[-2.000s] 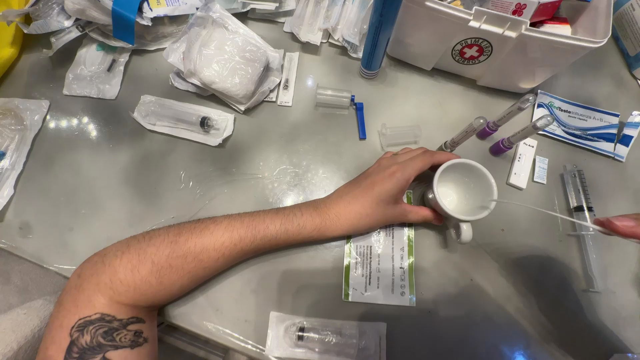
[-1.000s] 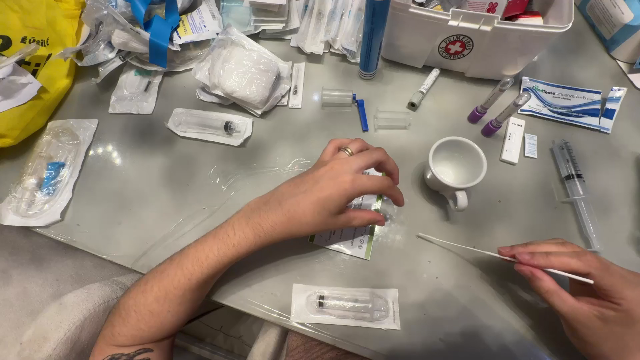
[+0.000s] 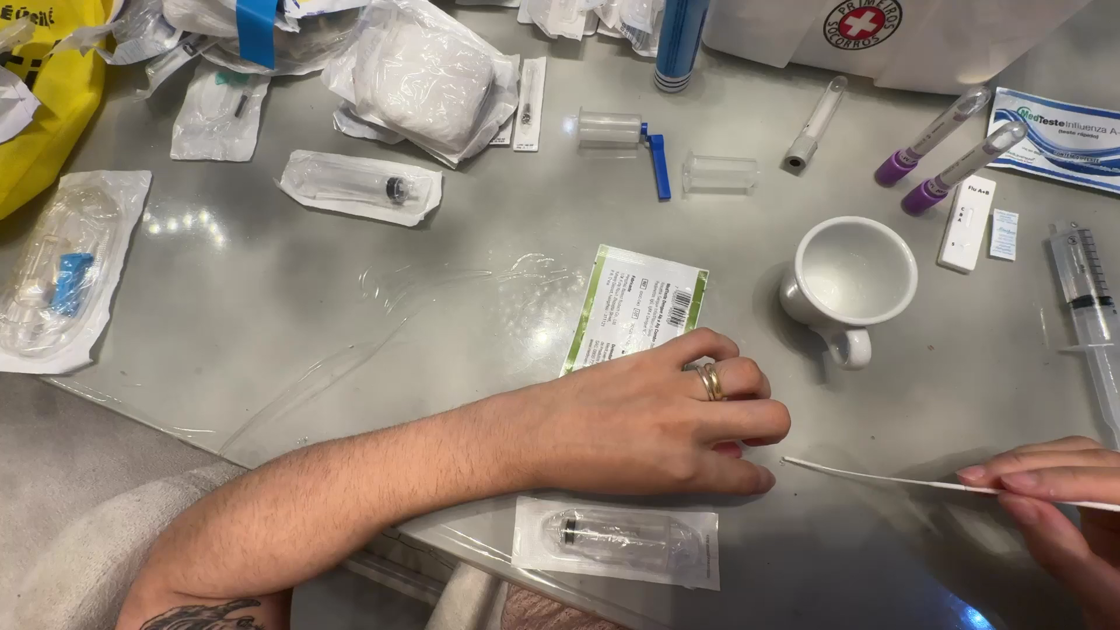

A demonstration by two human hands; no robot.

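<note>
My left hand (image 3: 656, 420) lies palm down over the lower edge of a green-edged foil packet (image 3: 634, 306); its fingers are curled and the palm side is hidden, so whether it holds anything does not show. At the right edge, my right hand (image 3: 1059, 516) pinches a thin white swab stick (image 3: 875, 477), whose tip points toward my left fingertips without touching them. A white ceramic mug (image 3: 849, 280) stands upright above the swab, its handle toward me. Below my left hand lies a syringe in a clear-and-paper pouch (image 3: 617, 542).
Beyond the mug lie purple-capped tubes (image 3: 936, 166), a grey-stoppered tube (image 3: 815, 122), a test cassette (image 3: 967, 223) and a large syringe (image 3: 1089, 306). Clear plastic holders (image 3: 719, 173) and a wrapped syringe (image 3: 360, 187) lie farther left. A first-aid box (image 3: 787, 35) stands at the back.
My left hand has let go of the mug, which it gripped two seconds ago, and has moved left and then nearer to me. The swab, over the mug's rim earlier, is now over the table.
</note>
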